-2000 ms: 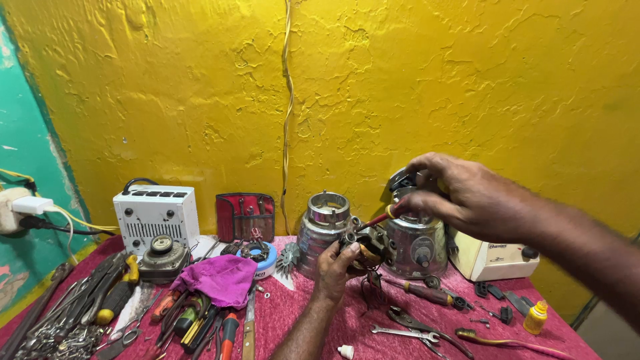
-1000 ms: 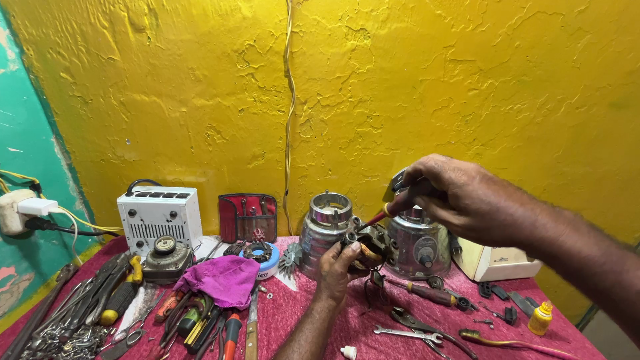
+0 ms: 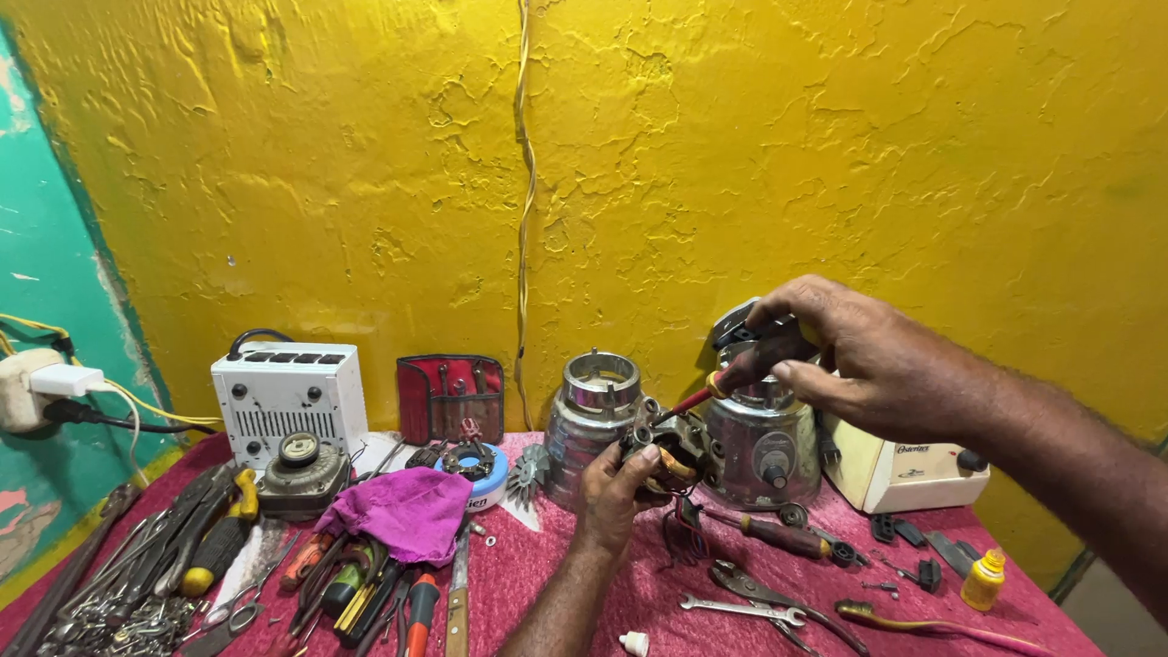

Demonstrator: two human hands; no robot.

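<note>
Near the middle of the table, my left hand holds up a small electric motor with copper windings and wires hanging below it. My right hand grips the dark handle of a screwdriver with a red shaft, which slants down to the left onto the motor's metal bracket. Behind the motor stand a silver blender base and, to the right, a second silver blender base with a knob, its top partly hidden by my right hand.
A white blender base, pliers, a wrench, a brush and a yellow bottle lie or stand at right. On the left are a white vented box, a purple cloth, a red tool pouch and many hand tools.
My right hand has shifted its hold on the screwdriver's handle, and the fingers have spread more. The motor remains in my left hand at about the same place.
</note>
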